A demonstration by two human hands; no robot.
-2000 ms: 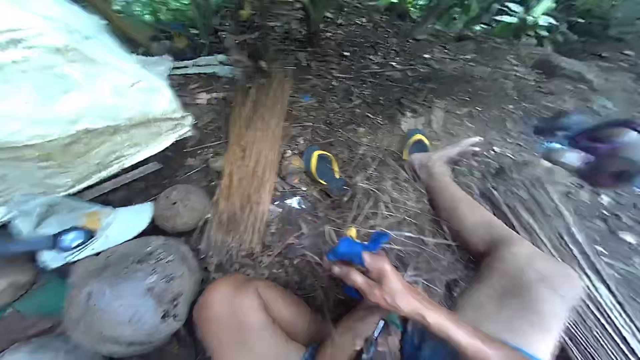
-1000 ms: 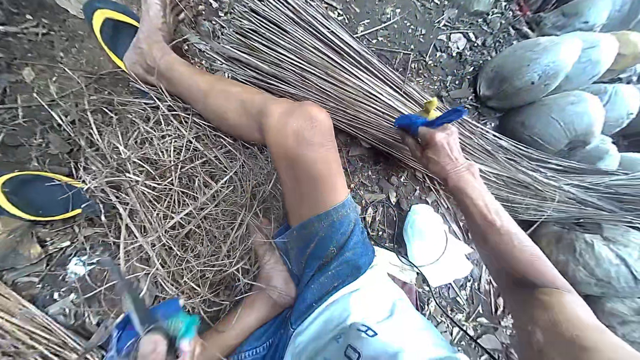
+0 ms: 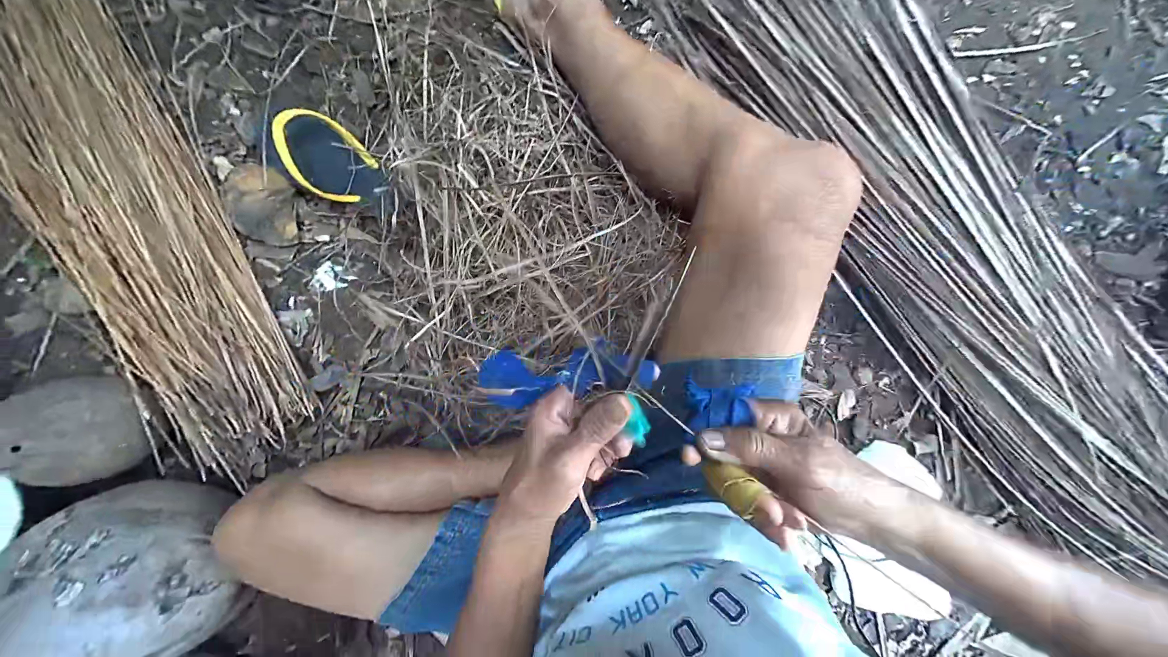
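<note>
My left hand [image 3: 570,447], with blue and green wraps at its fingers, is closed over my lap. A narrow dark knife blade [image 3: 644,339] points up from it, its handle hidden. My right hand [image 3: 776,456], with blue cloth and yellow tape on its fingers, pinches a thin plant stalk [image 3: 664,412] that runs across to my left hand. Loose dry shavings and fibres [image 3: 520,210] lie heaped between my legs. On the right, beyond my bent knee, lies a large bundle of long grey-brown stalks [image 3: 967,274]. A tan bundle [image 3: 128,210] lies on the left.
A dark sandal with a yellow edge [image 3: 324,155] rests on the leaf-strewn soil beside the heap. Large rounded grey objects [image 3: 109,566] sit at the lower left. Something white [image 3: 894,547] and a thin dark cord lie by my right forearm.
My right hand has moved from the stalk bundle to my lap and now holds a stalk. My left hand with the knife has come in beside it. The view has swung widely.
</note>
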